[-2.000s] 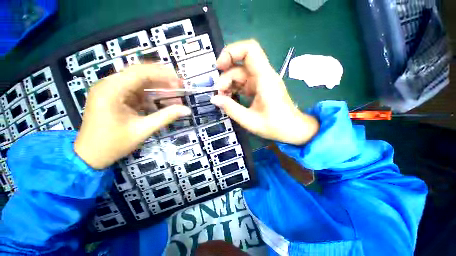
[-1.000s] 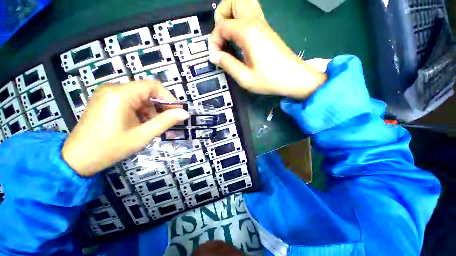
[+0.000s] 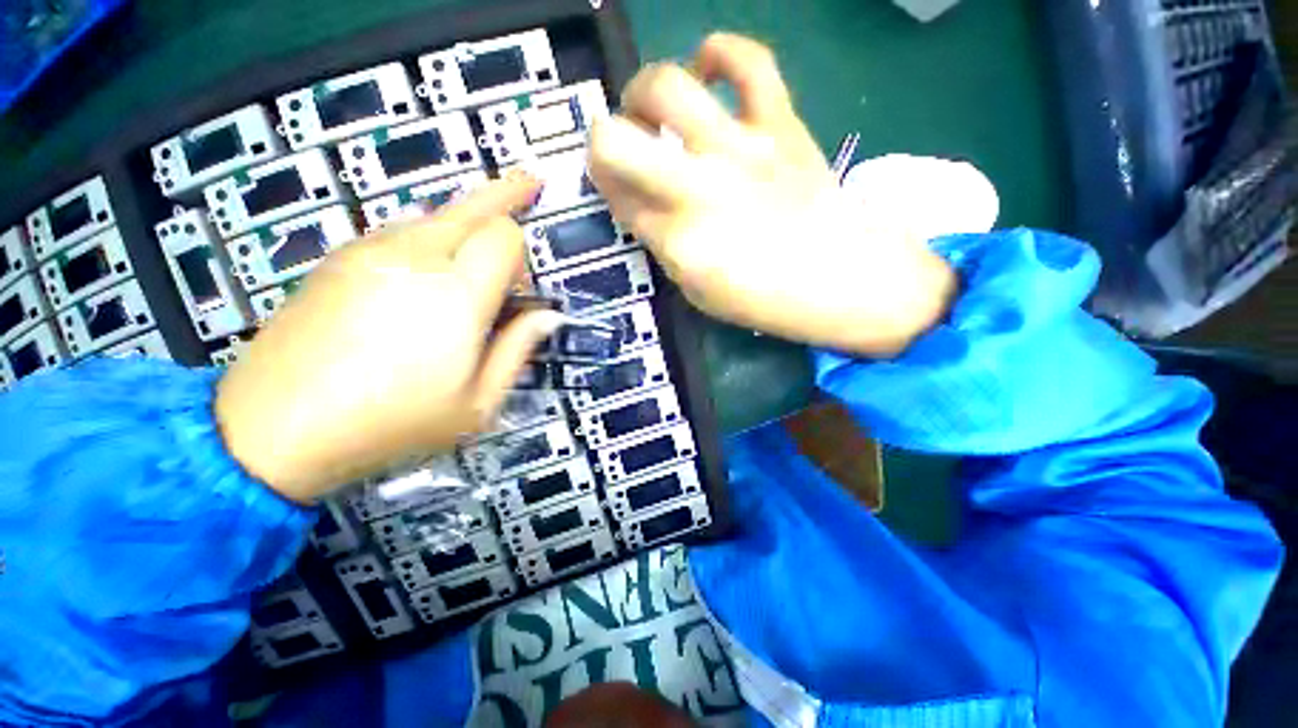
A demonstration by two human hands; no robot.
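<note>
Columns of white display panels [image 3: 491, 71] with dark windows lie in the black tray [image 3: 686, 334]. My left hand [image 3: 377, 334] is over the middle of the tray, thumb and fingers pinching the clear sheet with black-framed pieces [image 3: 591, 339], which hangs over the panels. Its left index finger reaches to a panel in the upper right column. My right hand [image 3: 755, 199] is at the tray's right edge, fingers curled, its fingertips by that same panel. Whether it holds a small piece is hidden. One panel above has a pale window [image 3: 552, 120].
A white scrap [image 3: 925, 195] and part of the tweezers [image 3: 846, 154] lie on the green bench [image 3: 755, 373] right of my right hand. A clear bag of parts [image 3: 1210, 157] is far right. A blue bin [image 3: 50, 40] is top left.
My right hand first moved up from the clear sheet, then slightly down and right. My left index finger has extended to the panel by the right fingertips. The sheet has dropped nearer the panels.
</note>
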